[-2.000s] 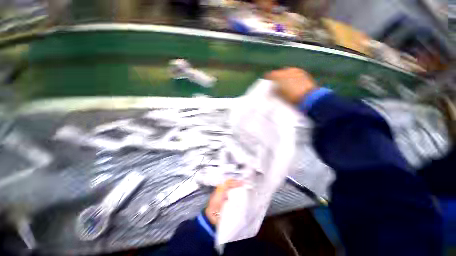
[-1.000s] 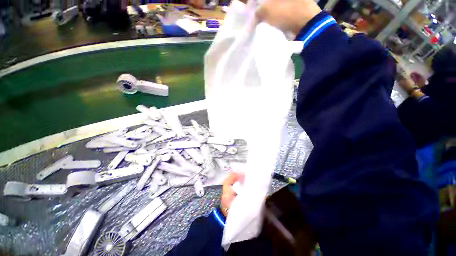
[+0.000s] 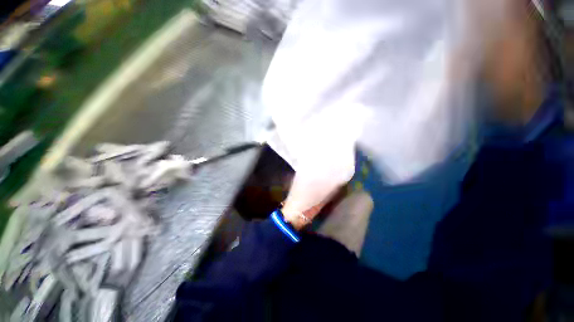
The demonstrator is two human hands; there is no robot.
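Note:
A white translucent plastic bag [image 3: 371, 82] hangs in front of me, large and bright, cut off by the top edge. My left hand [image 3: 316, 192] grips its lower left part; the bag hides some of the fingers. My right hand [image 3: 513, 66] is strongly blurred at the bag's upper right side and holds it there; its fingers cannot be made out. A heap of pale handle covers [image 3: 104, 217] lies on the bench at the left, blurred.
The bench's bubble wrap [image 3: 182, 217] ends at an edge beside my left sleeve. A dark thin tool [image 3: 230, 152] lies near the bench corner. The green conveyor belt [image 3: 88, 60] runs along the upper left. More pale parts [image 3: 248, 16] lie at the top. Blue floor [image 3: 396, 226] shows below the bag.
The view has swung to the right, so the heap now shows at the far left. The bag, between both hands, is now over the floor beyond the bench edge.

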